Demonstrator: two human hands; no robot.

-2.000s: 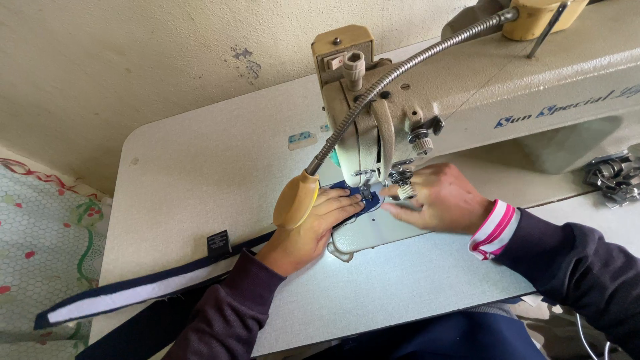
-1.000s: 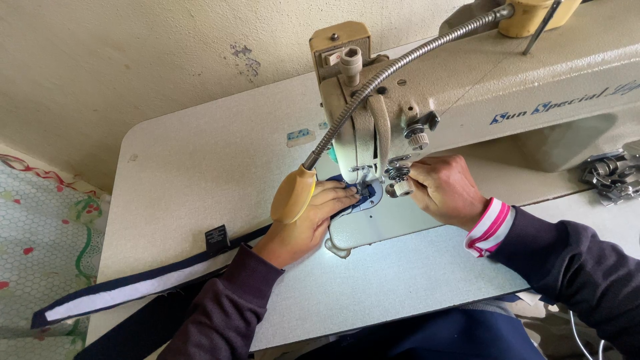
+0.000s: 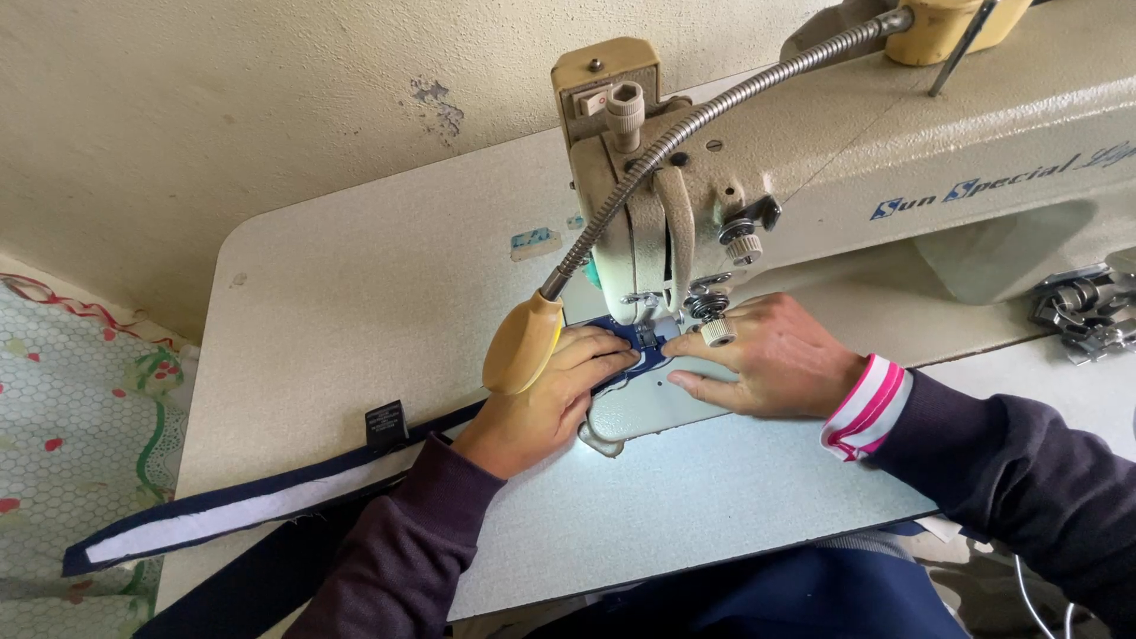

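Observation:
Navy fabric [image 3: 627, 377] lies under the presser foot [image 3: 647, 335] of an industrial sewing machine [image 3: 674, 186]. My left hand [image 3: 541, 399] rests on the fabric just left of the foot, fingers flat and close together. Beside the foot on the right, my right hand [image 3: 763, 359] has its index fingertip at the fabric's edge and its thumb over the machine bed; its other fingers are curled. From under my left hand a navy strip with a white inner band [image 3: 257, 510] runs to the lower left, a black label [image 3: 386, 426] on its upper edge.
A yellow lamp [image 3: 524, 344] on a flexible metal neck hangs over my left hand. The tension knob [image 3: 718, 332] is close to my right fingers. A metal attachment [image 3: 1084, 311] sits at far right. The wall [image 3: 266, 106] rises behind the table [image 3: 355, 266]; patterned cloth [image 3: 71, 426] is at left.
My right hand has moved left and down from beside the tension knob, bringing its index finger to the fabric by the presser foot. My left hand stays on the fabric.

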